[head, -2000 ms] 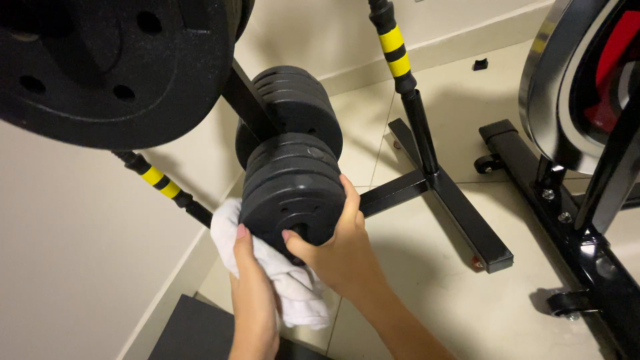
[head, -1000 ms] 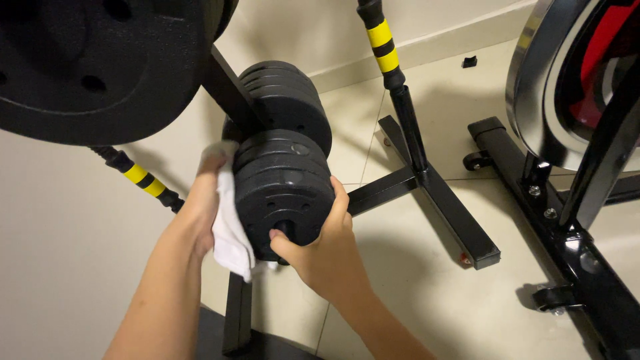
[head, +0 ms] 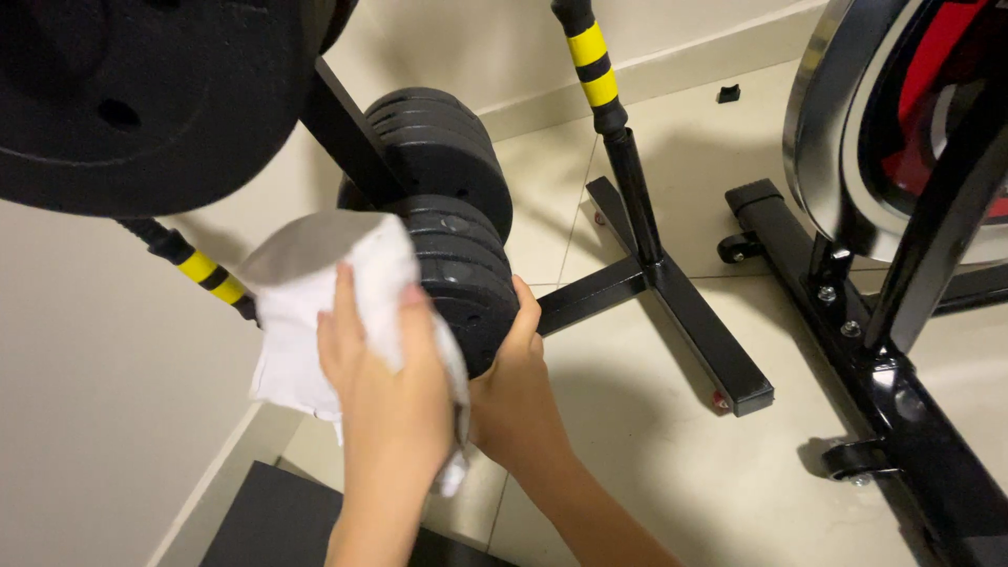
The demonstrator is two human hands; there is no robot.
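Several black weight plates (head: 465, 244) are stacked on the lower part of a black metal rack (head: 346, 130). A white cloth (head: 315, 315) is in my left hand (head: 390, 370), fingers spread over it, in front of the left side of these plates; whether the cloth touches them is hard to tell. My right hand (head: 516, 378) grips the right edge of the front plate, its thumb hidden behind my left hand and the cloth. Behind sits another group of black plates (head: 441, 142), and a large black plate (head: 142, 102) looms close at the upper left.
Black posts with yellow bands (head: 594, 67) rise from the rack's feet (head: 701, 331). At the right, an exercise bike's black frame (head: 835, 299) and metal-rimmed flywheel (head: 811, 134) stand on the tiles. A small black piece (head: 729, 94) lies near the wall. A dark mat (head: 276, 512) lies at lower left.
My left hand has come off the left side of the plates with the cloth, which now spreads in front of them. My right hand remains at the front plate's right edge.
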